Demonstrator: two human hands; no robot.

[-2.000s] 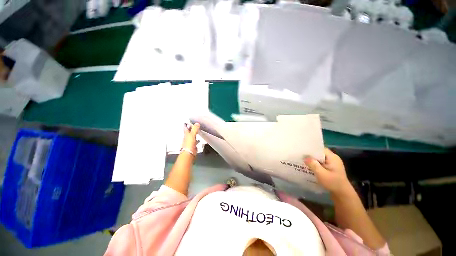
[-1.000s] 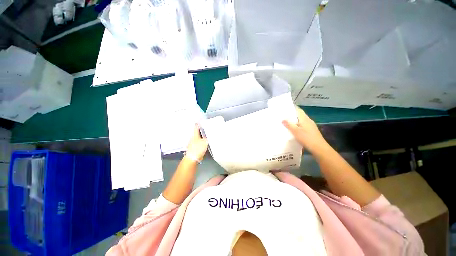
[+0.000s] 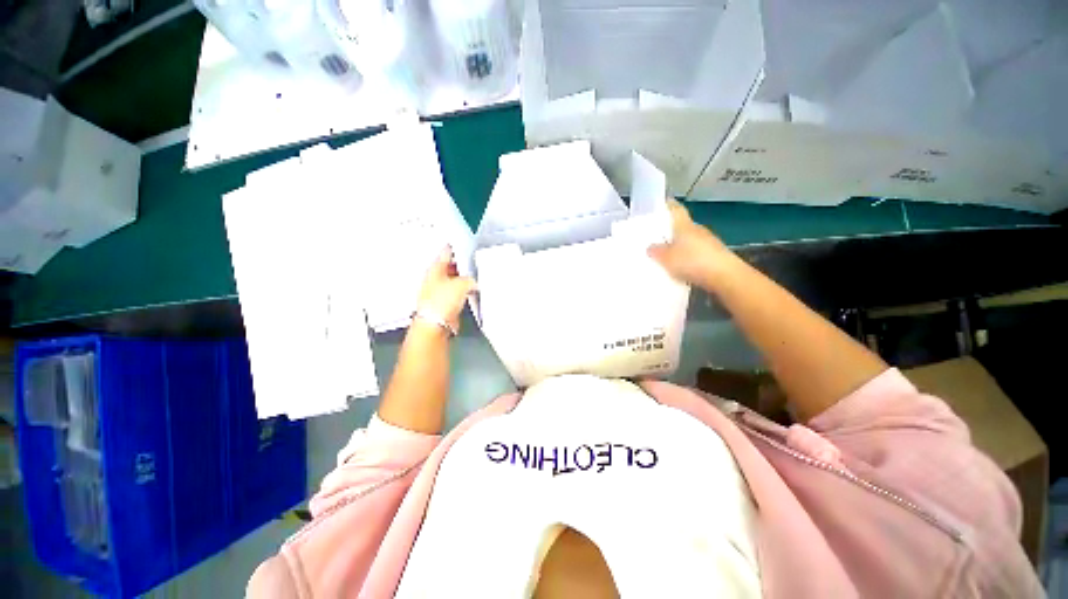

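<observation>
A white carton (image 3: 574,310), opened out into a box shape, is held against my chest at the bench's front edge. Its small black print faces up near my shirt, and its flaps stand up on the far side. My left hand (image 3: 445,295) grips its left side. My right hand (image 3: 689,248) holds its right side by the upper corner; some fingertips are hidden behind the carton. Flat white box blanks (image 3: 299,287) lie stacked to the left, sticking out over the bench edge.
Open white packing boxes (image 3: 808,158) stand in a row at the back right. Bagged cameras (image 3: 469,53) lie on a white board (image 3: 240,117) at the back left. More white boxes (image 3: 70,187) are at the far left. A blue crate (image 3: 176,456) and a brown carton (image 3: 978,404) are below the green bench (image 3: 176,252).
The carton went from a flattened, slanted piece to an opened box shape. Both hands moved to its sides, and my right hand is now higher on it.
</observation>
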